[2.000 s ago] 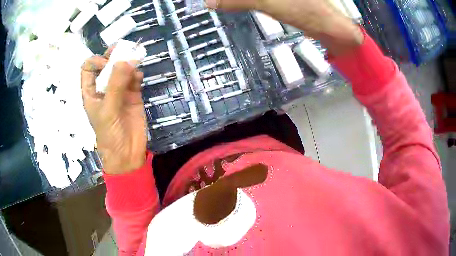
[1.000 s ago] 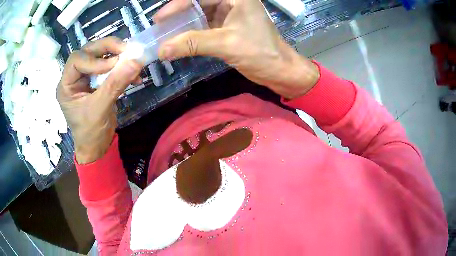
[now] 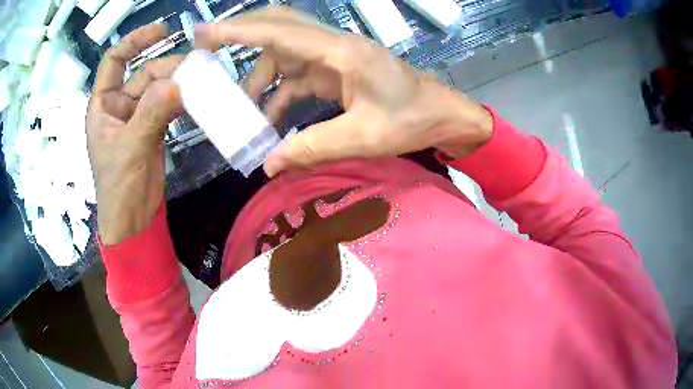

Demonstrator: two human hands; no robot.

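A white housing with a clear cover around its lower end is held tilted between my hands. My left hand pinches the upper left end of the housing with thumb and fingers. My right hand has its thumb at the lower end of the clear cover and its fingers spread above, partly blurred. Whether the cover runs the whole length of the housing is hard to tell. Slim rod inserts show in the tray behind my left hand.
Small white pieces are heaped at the left. White blocks lie at the top left near a clear bag. White units sit in the tray at the top. A brown carton is at the lower left.
The clear cover has moved from beside the housing to around it, and the unit now points down to the right. My right hand's fingers have opened and spread.
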